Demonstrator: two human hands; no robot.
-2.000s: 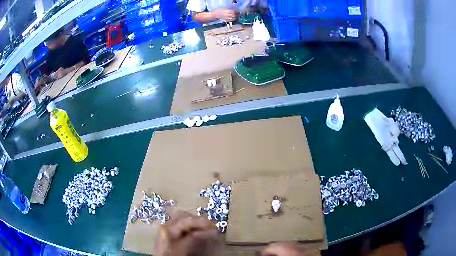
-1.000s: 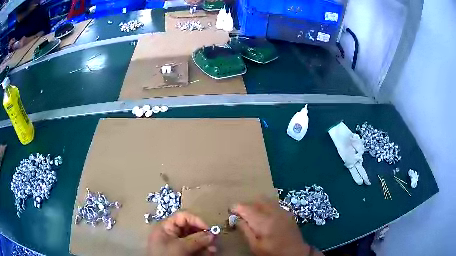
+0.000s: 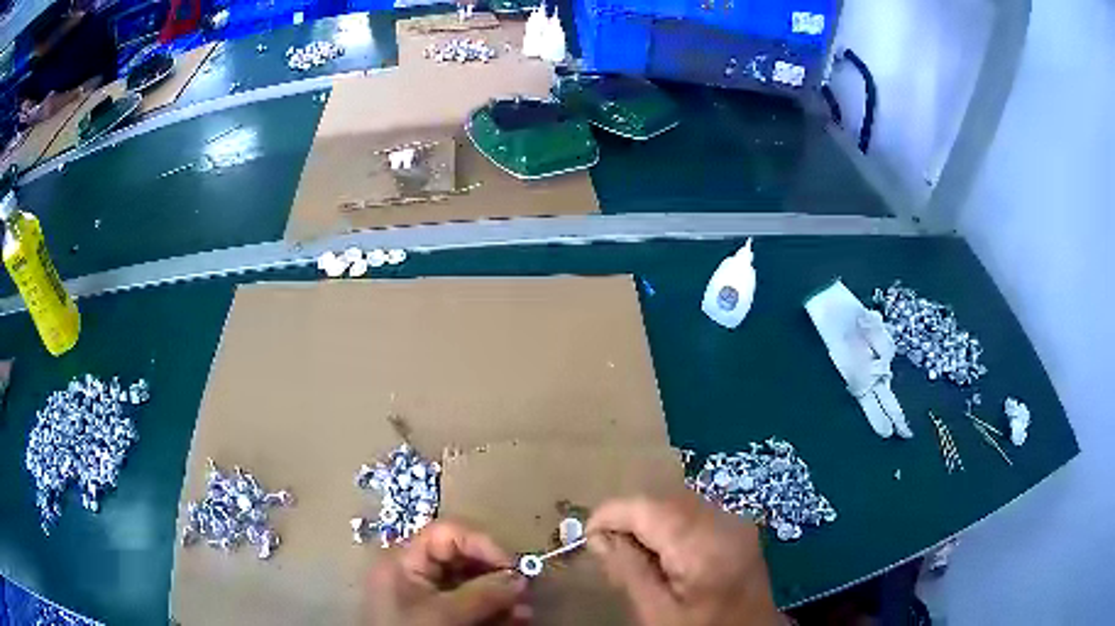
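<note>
My left hand point(image 3: 459, 577) holds a small white ring-like fitting point(image 3: 529, 565) with a dark centre between its fingertips. My right hand point(image 3: 685, 556) holds a thin pale stick point(image 3: 563, 550), its tip at the ring fitting. A small white glue cap point(image 3: 571, 530) sits on the small cardboard pad point(image 3: 514, 471), just beyond the stick. A pile of ring fittings point(image 3: 400, 492) lies left of the pad, and a pile of cap-like fittings point(image 3: 768, 487) lies to its right. Loose joined fittings point(image 3: 232, 509) lie at the left of the large cardboard sheet point(image 3: 428, 355).
A glue bottle point(image 3: 730, 287), a white glove point(image 3: 856, 355), spare fittings point(image 3: 932, 336) and thin sticks point(image 3: 945, 443) lie right. More fittings point(image 3: 83, 443) and a yellow bottle point(image 3: 43, 281) are left. White discs point(image 3: 361, 262) lie near the metal rail point(image 3: 489, 235). Green housings point(image 3: 533, 137) lie beyond it.
The view has shifted rightward and down since the earliest frame. Both hands have come together over the pad; the ring fitting shows in my left fingers, and the stick now reaches it.
</note>
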